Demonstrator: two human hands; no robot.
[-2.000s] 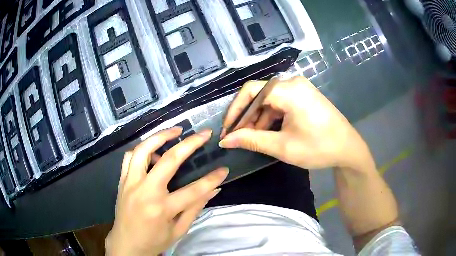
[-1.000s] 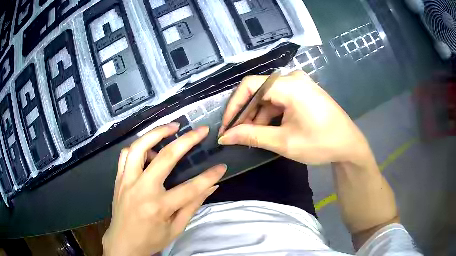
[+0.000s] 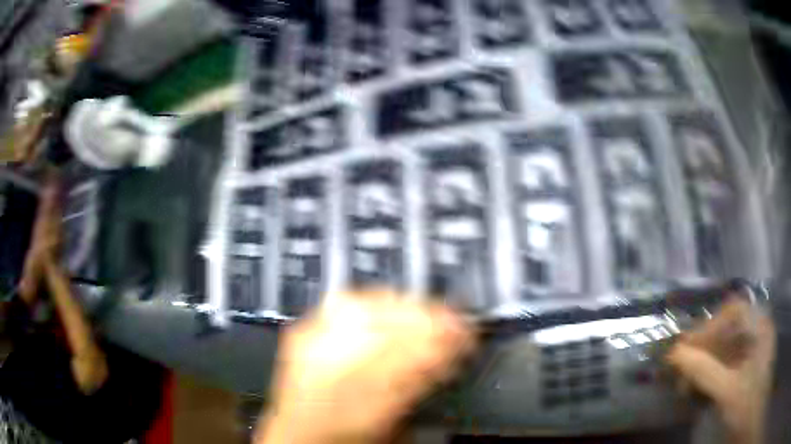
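The view is blurred. A whitish tray (image 3: pixel 501 217) holds rows of black phone-sized frames (image 3: pixel 546 227), with a middle row lying sideways. My left hand (image 3: pixel 373 360) is at the tray's front edge, over the lower end of a frame; its fingertips are hidden, so any hold cannot be told. A liner sheet with dark squares (image 3: pixel 574 373) lies right of it, with pale, shiny cells (image 3: pixel 646 334) along its upper part. My right hand (image 3: pixel 733 360) is at the far right, beside the sheet; whether it holds tweezers cannot be told.
A dark shiny edge (image 3: pixel 737 290) runs along the tray's front. A small white fan (image 3: pixel 104 134) stands left of the tray. Another person's arms (image 3: pixel 69 316) and dark clothing are at the left. A green surface (image 3: pixel 195 82) shows at the upper left.
The view has swung left, showing more of the tray, the fan and another person. My left hand has left the liner sheet for the tray's front edge. My right hand is now beside the sheet.
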